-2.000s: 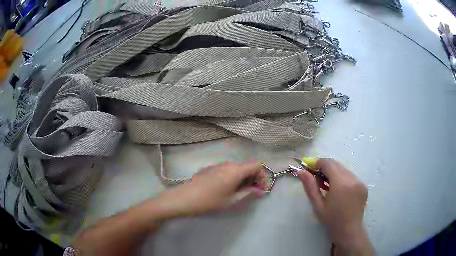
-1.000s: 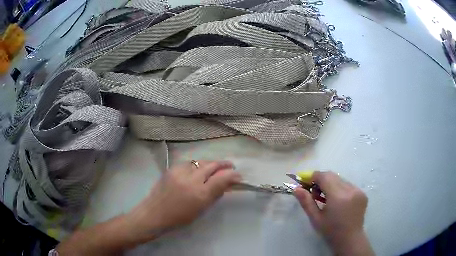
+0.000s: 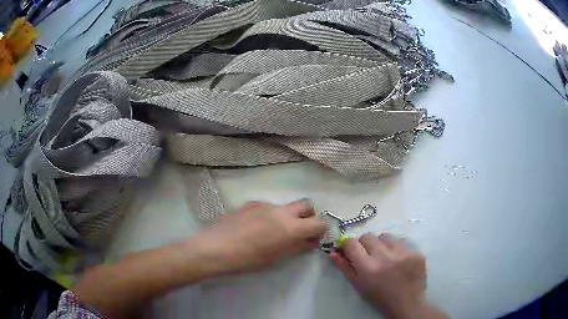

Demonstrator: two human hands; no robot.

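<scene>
My left hand (image 3: 274,230) is closed on the end of a grey-beige webbing strap (image 3: 207,196), part of which shows behind the hand. A silver snap hook (image 3: 361,215) sticks out from the strap end beyond my left fingertips and lies to the upper right. My right hand (image 3: 383,268) is closed around thread snips, of which mostly the yellow part (image 3: 344,240) shows. The snips are right at the strap end, beside the metal loop; their blades are largely hidden.
A strap pile (image 3: 280,115) lies beyond my hands with its hooks (image 3: 431,124) at the right. A looped strap bundle (image 3: 93,149) is at the left. Pale thread ends (image 3: 459,171) lie at the right. Yellow-orange material (image 3: 15,48) is far left on the whitish table (image 3: 498,205).
The hook has turned from lying in line between my hands to pointing up and right. My right hand has moved left and down, bringing the snips to the strap end near my left fingers.
</scene>
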